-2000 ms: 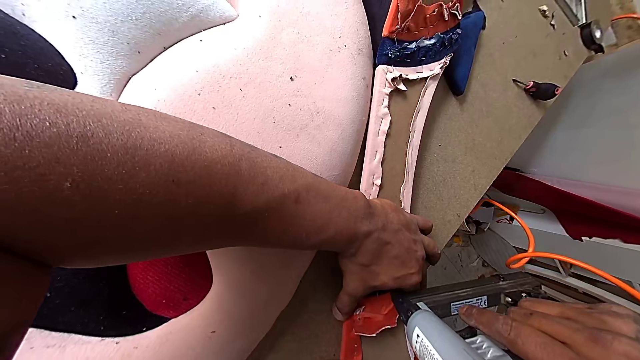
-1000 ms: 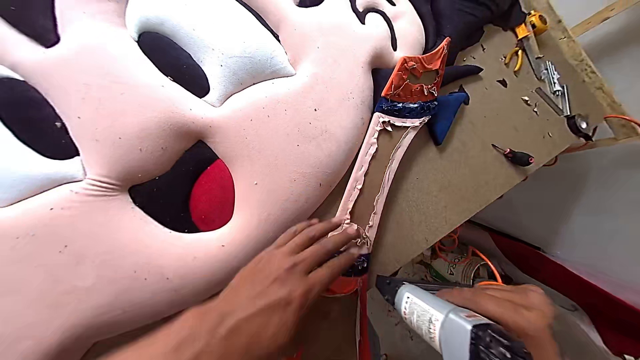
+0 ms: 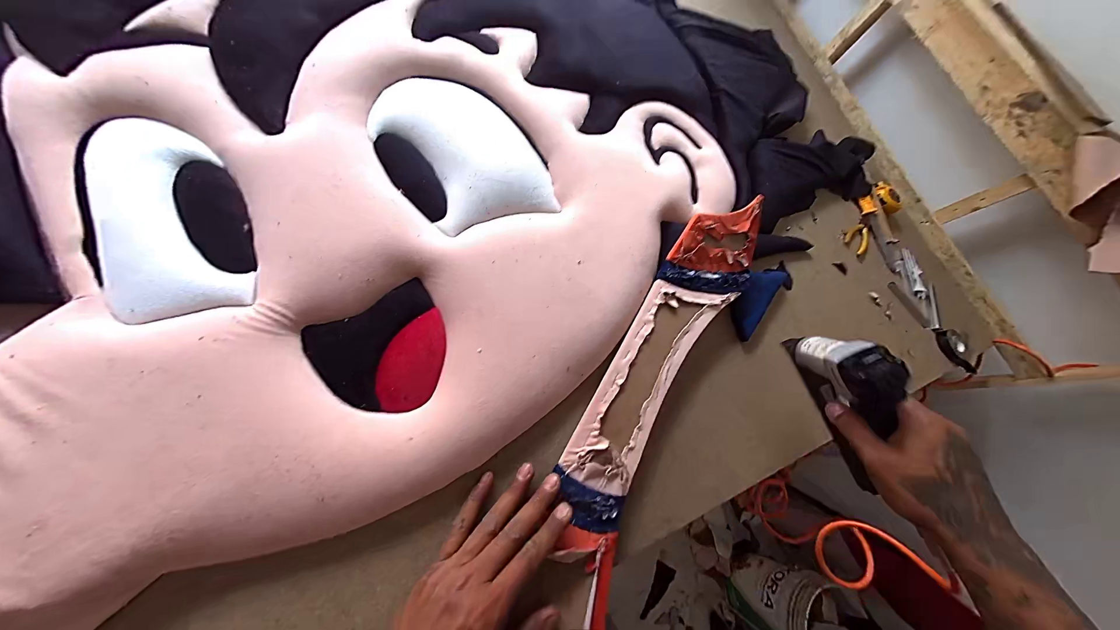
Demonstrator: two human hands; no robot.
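Observation:
My left hand (image 3: 503,547) lies with spread fingers at the lower end of a fabric-covered strip (image 3: 582,446), its fingertips touching the navy band. The strip has pink folded edges, navy bands and orange ends, and its bare board backing shows. In my right hand (image 3: 906,455) is a grey and black pneumatic stapler (image 3: 840,367), held over the board table to the right of the strip. A large padded cartoon face (image 3: 507,297) in pink, black, white and red fabric fills the left side.
Yellow-handled pliers (image 3: 862,229), a screwdriver (image 3: 955,350) and other tools lie at the table's right edge, near a blue fabric piece (image 3: 759,302). An orange air hose (image 3: 844,542) and an open can (image 3: 787,595) are below the edge. A wooden frame (image 3: 989,105) stands beyond.
My right hand has carried the stapler away from the strip's lower end, up the table. My left hand has shifted back from the pink edge to the navy band. The view now takes in more of the face.

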